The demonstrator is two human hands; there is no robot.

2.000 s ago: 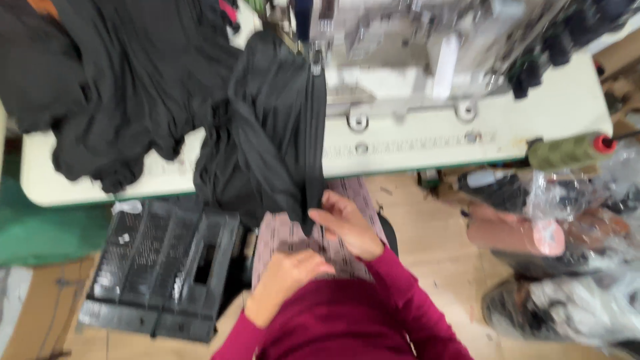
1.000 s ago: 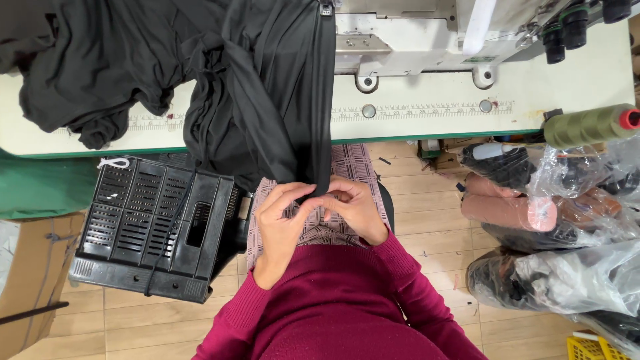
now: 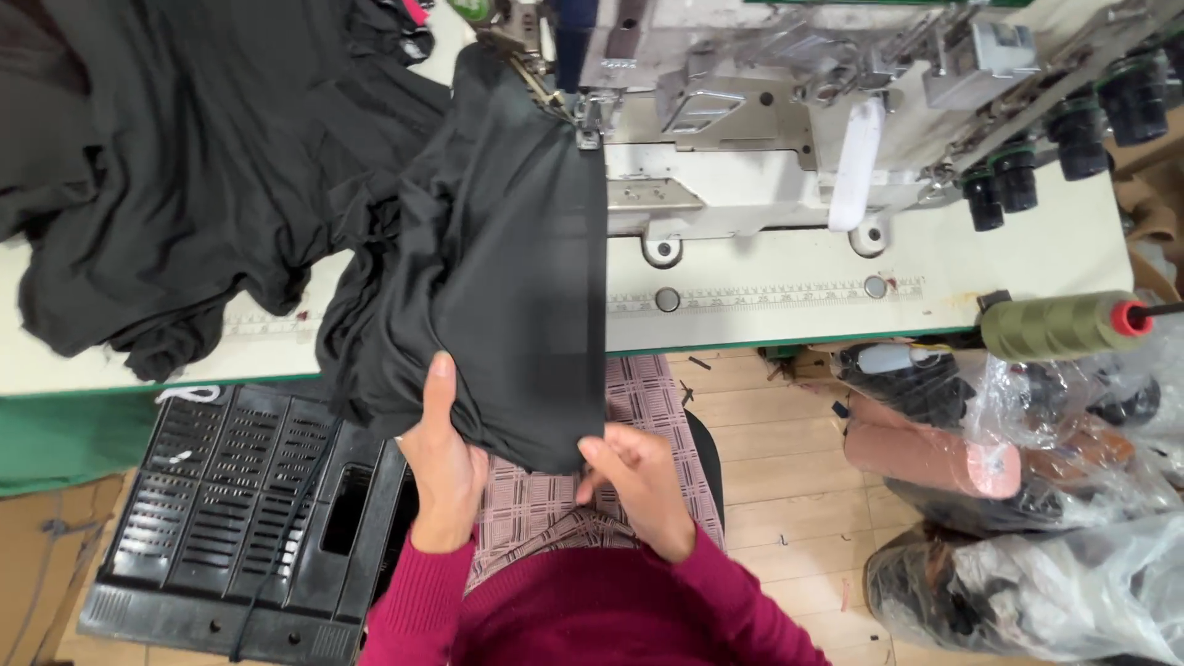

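Note:
Black fabric [image 3: 527,305] hangs from the sewing machine's presser foot [image 3: 588,129] over the table's front edge, its folded edge running straight down on the right. At its lower right corner my right hand [image 3: 638,476] pinches that edge between thumb and fingers. My left hand [image 3: 442,462] holds the lower left part, thumb on top and the fingers partly hidden beneath the cloth. More black fabric [image 3: 222,139] lies heaped on the table to the left. The industrial sewing machine [image 3: 740,185] stands behind and to the right.
The white table [image 3: 786,296] has a ruler strip along its front. Below left is a black plastic crate [image 3: 222,518]. An olive thread cone [image 3: 1054,326] stands out at the right, above a pink roll [image 3: 925,449] and plastic-wrapped bundles [image 3: 1045,573]. A patterned cloth [image 3: 555,509] covers my lap.
My hands, close together one second ago at the fabric's lower end, are now apart. The left one has moved left, and the cloth between them is spread wider and flatter.

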